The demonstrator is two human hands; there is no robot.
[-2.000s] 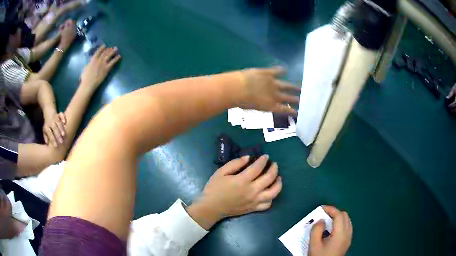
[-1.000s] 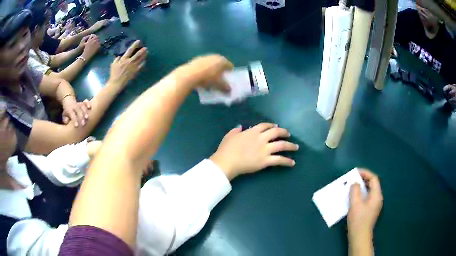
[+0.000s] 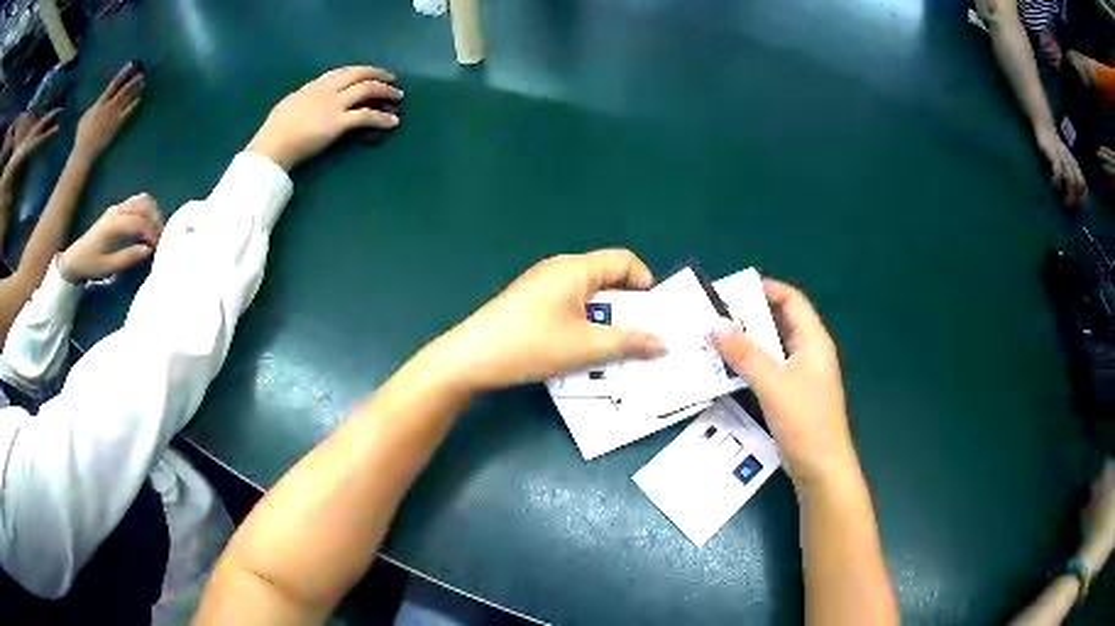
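Note:
Several white leaflets (image 3: pixel 660 320) with small blue pictures and black marks are fanned between my two hands, low over the green table. My left hand (image 3: pixel 556 320) grips them from the left, thumb on top. My right hand (image 3: pixel 789 367) holds their right side, thumb on top. A dark edge shows among the leaflets near my right thumb; what it is I cannot tell. One more leaflet (image 3: pixel 709 471) with a blue picture lies below them, nearer to me.
The glossy green table (image 3: pixel 734 147) spreads ahead. A neighbour's white-sleeved arm (image 3: pixel 183 294) reaches onto it at the left, hand flat at the far left. Other people's hands show at both sides. Black items (image 3: pixel 1088 306) lie at the right edge. A pale post (image 3: pixel 466 31) stands at the top.
My left hand has come back from reaching far out and meets my right hand at the leaflets. The leaflets are now fanned between both hands. The view has turned to the right.

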